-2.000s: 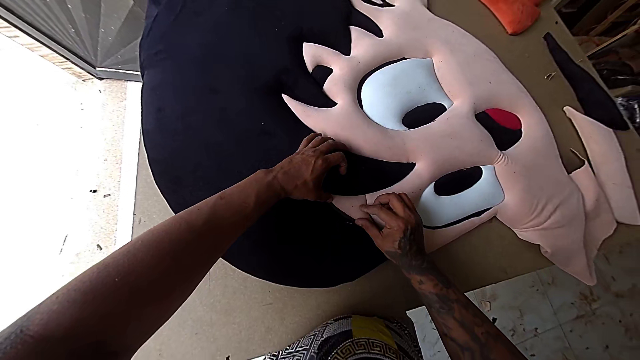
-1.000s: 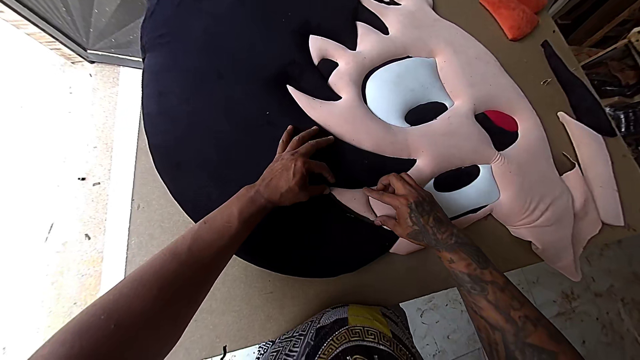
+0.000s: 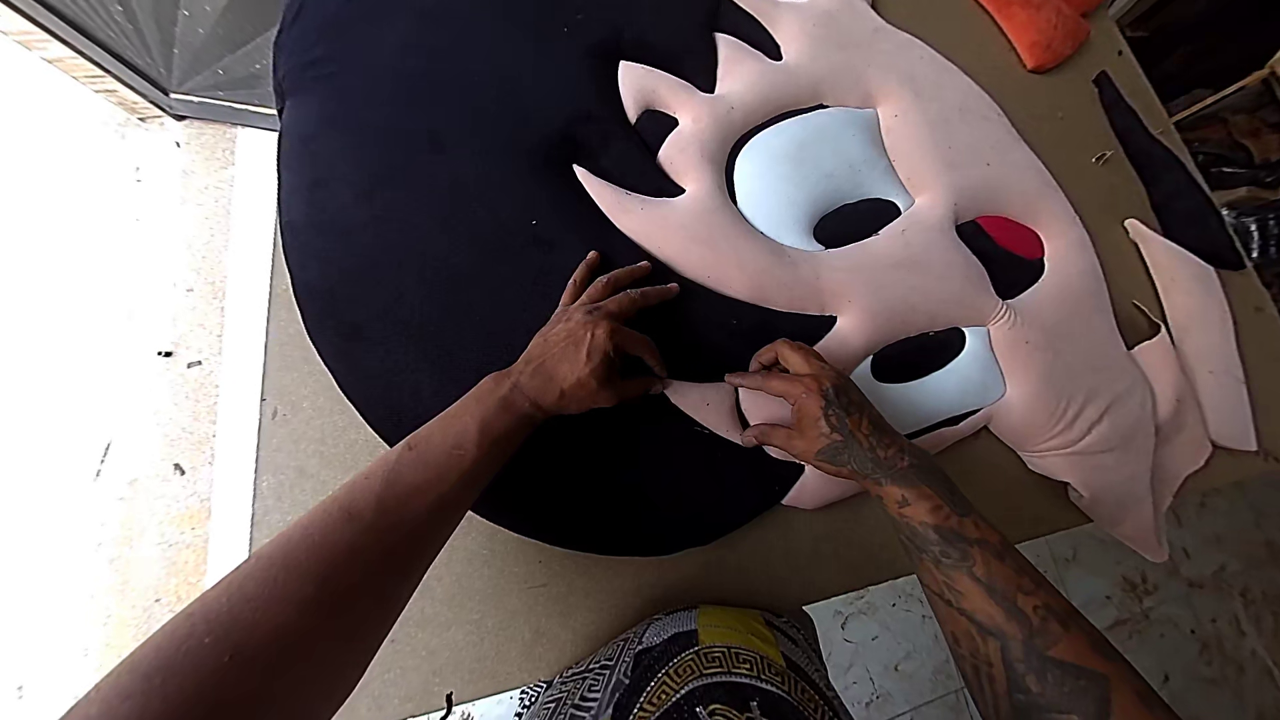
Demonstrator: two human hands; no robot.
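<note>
A large padded cartoon face lies sideways before me, with a rounded black fabric part [image 3: 430, 230] at the left and a light pink fabric face piece [image 3: 900, 280] at the right. The face has white and black eyes and a black and red mouth [image 3: 1005, 255]. My left hand [image 3: 598, 345] rests over the black fabric, its thumb and a finger pinching at the tip of a narrow pink point [image 3: 705, 405]; the other fingers are spread. The fingertips of my right hand [image 3: 790, 405], on a tattooed arm, press on the wider end of that point, beside a short black curved line.
The face lies on a brown board [image 3: 360, 590]. Loose pink fabric pieces [image 3: 1200, 340], a black fabric strip [image 3: 1160, 170] and an orange padded piece [image 3: 1040, 30] lie along its right side. Shelving [image 3: 1225, 110] stands beyond the right edge.
My left hand has opened its upper fingers out from a more closed pose and now pinches at the tip of the pink point. My right hand stays close to the same pink point.
</note>
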